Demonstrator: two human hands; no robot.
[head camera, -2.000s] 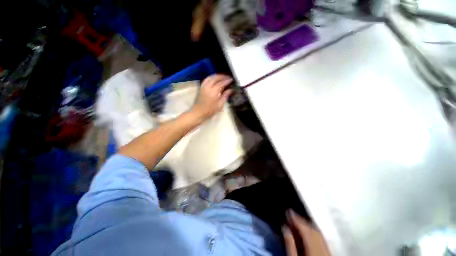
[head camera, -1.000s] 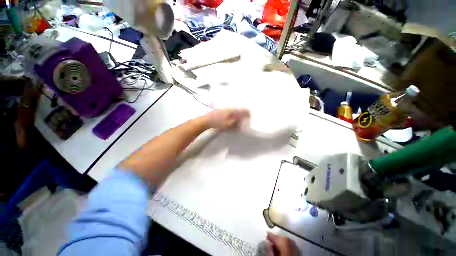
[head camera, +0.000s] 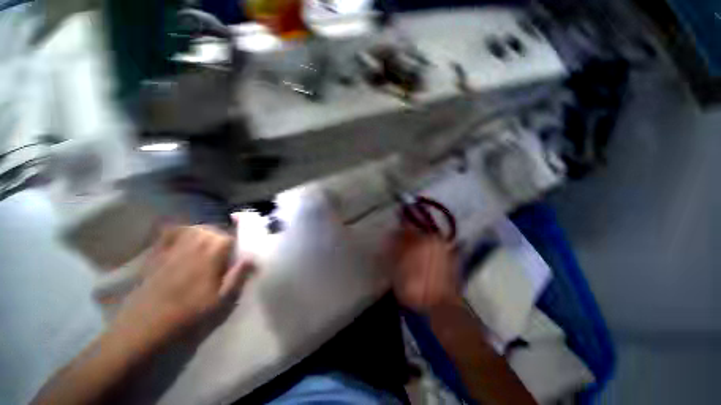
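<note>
The view is badly blurred. My left hand (head camera: 186, 265) is left of the bright lamp glow, over pale cloth (head camera: 115, 229) on the machine table; its grip is unclear. My right hand (head camera: 427, 273) is at the table's right part, just below the red-handled scissors (head camera: 432, 217). Its fingertips are smeared, and whether it holds anything cannot be told. The white-grey sewing machine (head camera: 340, 123) stretches across behind both hands. The needle area is blurred, close to the right of my left hand.
A blue basket (head camera: 581, 293) stands below the table at right, with pale cut pieces (head camera: 502, 293) beside its rim. A thick green tube (head camera: 130, 59) rises at upper left. An orange item (head camera: 278, 16) is at the top. Grey floor (head camera: 668, 237) shows at far right.
The view has swung right, from the purple box and table to the machine and right-hand basket. My left hand has moved from the spread cloth to near the needle; my right hand is now fully in view.
</note>
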